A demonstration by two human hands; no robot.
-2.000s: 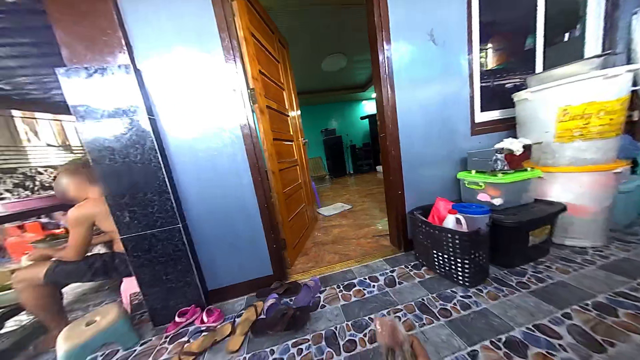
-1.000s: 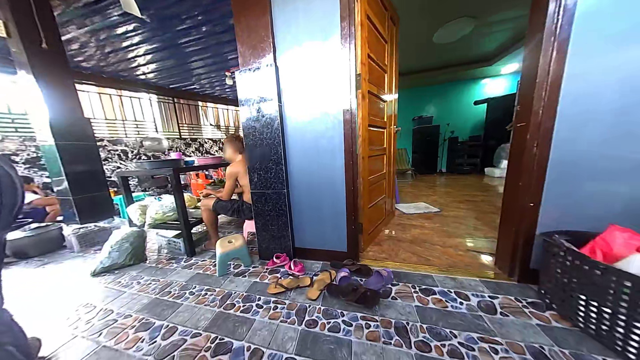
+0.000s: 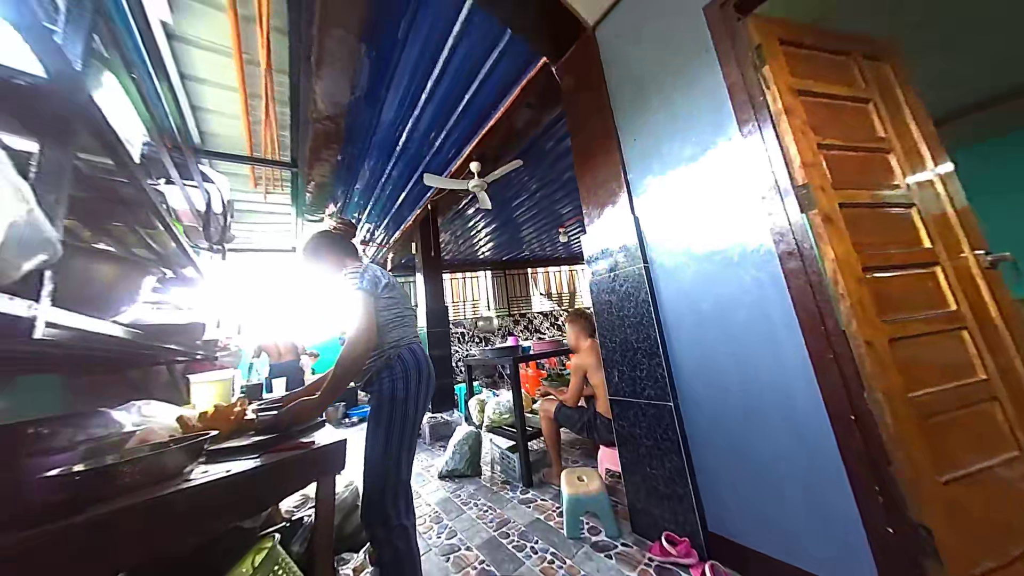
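Neither of my hands shows in the head view now. At the left stands a dark wooden table (image 3: pixel 264 480) with a wide metal basin (image 3: pixel 128 464) at its near end. A person in striped trousers (image 3: pixel 394 448) leans over this table, both hands down at its top; what those hands touch cannot be made out. A pale bucket (image 3: pixel 212 388) stands behind the basin. Farther back, another person (image 3: pixel 590 376) sits on a pink stool (image 3: pixel 609 459) beside a black table (image 3: pixel 516 362).
A plastic stool with a beige top (image 3: pixel 586 504) stands on the pebble-patterned floor. Pink sandals (image 3: pixel 674 549) lie by the tiled pillar (image 3: pixel 640 408). An open wooden door (image 3: pixel 904 256) is at the right. Filled bags (image 3: pixel 461 452) and a crate (image 3: pixel 506 458) rest near the black table.
The view has swung far to the left, from the doorway and basket to the table and the standing person. A hand at the bottom edge two seconds ago is out of view.
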